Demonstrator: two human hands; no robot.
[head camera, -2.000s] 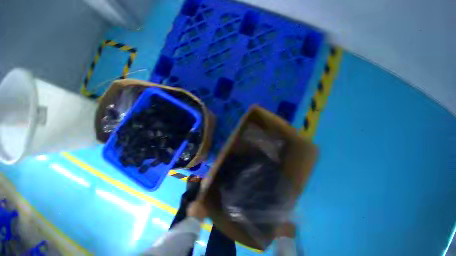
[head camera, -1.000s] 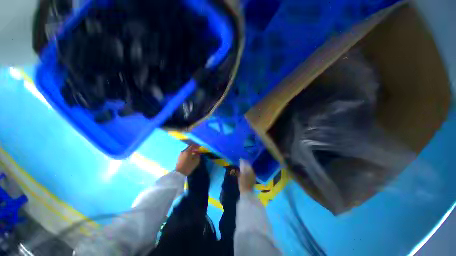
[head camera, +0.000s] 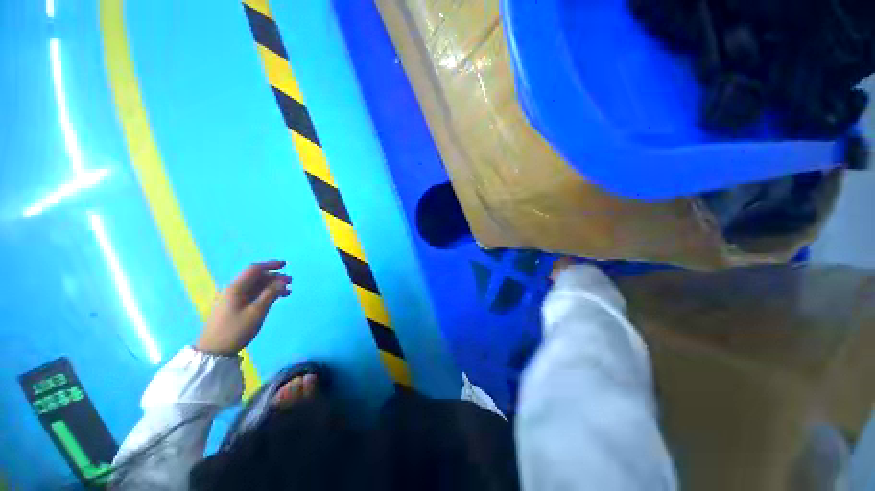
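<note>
A brown cardboard carton (head camera: 566, 206) stands on the blue pallet (head camera: 413, 173) at the upper right. A blue bin (head camera: 614, 144) filled with black parts (head camera: 758, 67) rests on top of it. My left hand (head camera: 240, 312) is over the floor at the left, empty, fingers apart. My right hand (head camera: 564, 266) is at the carton's lower edge, mostly hidden by its own white sleeve and the carton; its grip cannot be told.
A second brown carton surface (head camera: 758, 336) shows blurred at the lower right. Black-and-yellow tape (head camera: 326, 197) and a yellow line (head camera: 153, 173) run along the blue floor. A green exit marking (head camera: 67, 422) is at the lower left. My foot (head camera: 295, 388) shows near the bottom.
The view has turned, and the carton with the bin now lies upper right. My hands, close together before, are far apart. My right hand has come to the carton's edge.
</note>
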